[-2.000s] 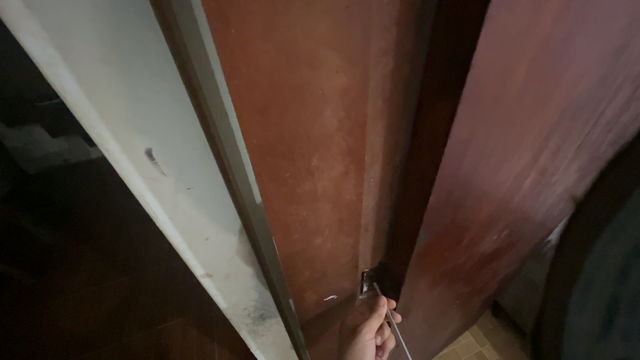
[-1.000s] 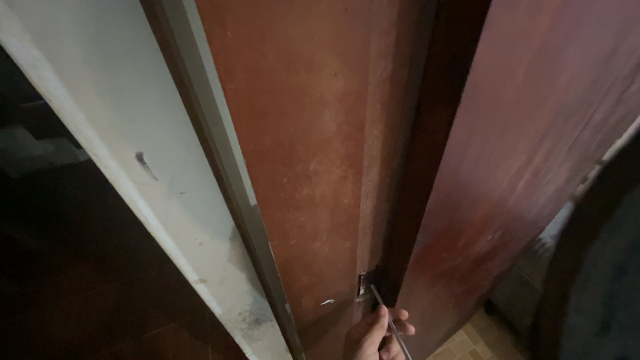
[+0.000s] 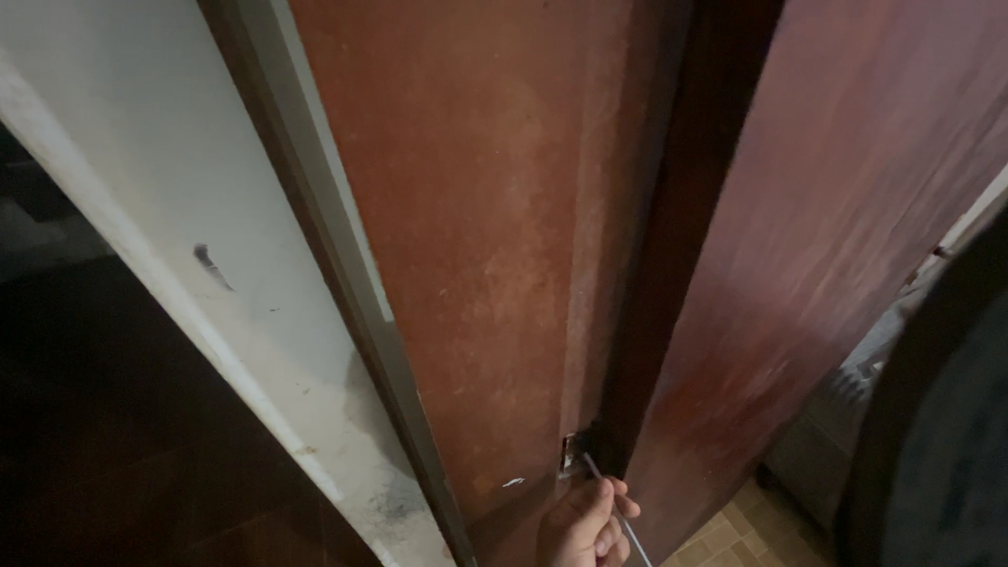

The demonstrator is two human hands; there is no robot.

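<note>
My left hand [image 3: 587, 524] is low in the head view, right of centre, with thumb and fingers closed on a thin metal rod [image 3: 635, 539]. The rod runs up from the bottom edge through the fingers. Its upper tip is at a small dark recess [image 3: 584, 442] beside a thin metal plate [image 3: 568, 453], set low in the reddish-brown wooden door frame [image 3: 480, 236]. Whether the tip touches anything inside cannot be told. My right hand is out of view.
A reddish wooden door panel [image 3: 803, 220] stands to the right. A scuffed pale wall edge [image 3: 260, 339] slopes down on the left. Tiled floor [image 3: 736, 524] shows at lower right. A dark, blurred curved object [image 3: 929, 409] fills the right edge.
My left hand has shifted its grip slightly around the rod, which still points at the recess. The door frame looks unchanged.
</note>
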